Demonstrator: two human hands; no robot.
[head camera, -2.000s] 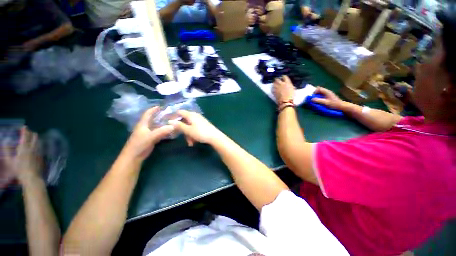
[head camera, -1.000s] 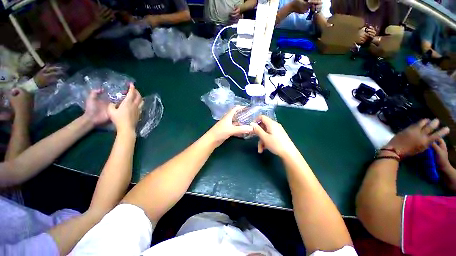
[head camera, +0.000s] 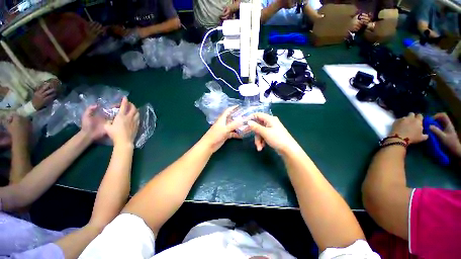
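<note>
A clear plastic part (head camera: 240, 120) with crinkled clear film around it is held between my two bare hands above the dark green table. My left hand (head camera: 224, 129) grips its left side. My right hand (head camera: 270, 132) has its thumb and fingertips on the right side, and its lower finger hangs down. Glare and film hide the part's exact outline. A clear poly bag (head camera: 213, 102) lies just beyond my left hand.
A white post with sockets (head camera: 250, 45) and white cords stands beyond my hands. Black adapters (head camera: 297, 76) lie on a white board (head camera: 311, 96); more lie to the right. Neighbours' arms work on both sides, with clear bags (head camera: 76, 109) at left and blue cloth (head camera: 434, 141) at right.
The camera view has swung rightward to leftward neighbours since the oldest frame, so the scene sits differently. My hands still hold the clear part in much the same way.
</note>
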